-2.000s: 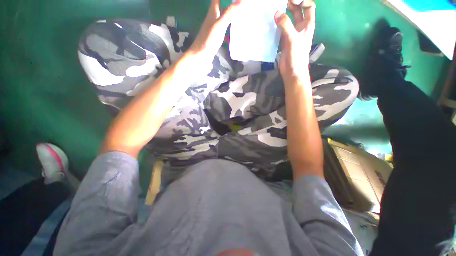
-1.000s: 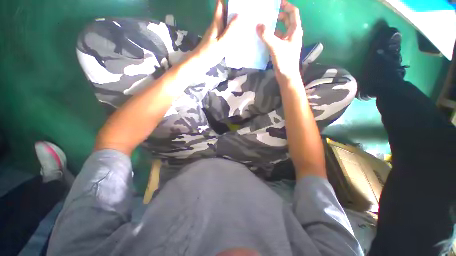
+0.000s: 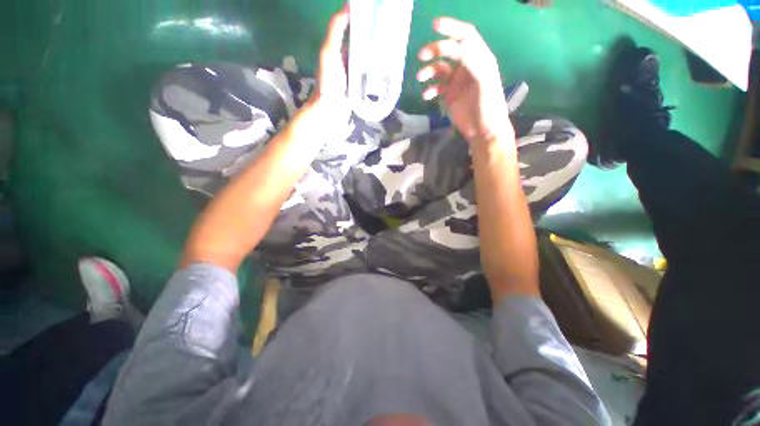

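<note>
A white long shell with a rounded near end (image 3: 379,62) is held above my lap at the top of the view. A small dark spot shows near its rounded end, and its far end is cut off by the top edge. My left hand (image 3: 333,79) grips the shell along its left side; its fingertips are partly hidden behind the shell. My right hand (image 3: 467,79) is to the right of the shell, apart from it, with its fingers spread and curled and nothing in them.
Camouflage trousers (image 3: 417,183) cover my crossed legs. Brown cardboard (image 3: 612,287) lies beside my right knee. Another person's dark leg and shoe (image 3: 646,100) are at the right. A white board (image 3: 708,37) is at the upper right. A white and pink shoe (image 3: 104,283) is at the left.
The held thing now shows a narrow rounded end instead of a wide flat face. My right hand has let go and moved away to the right. The view has shifted slightly.
</note>
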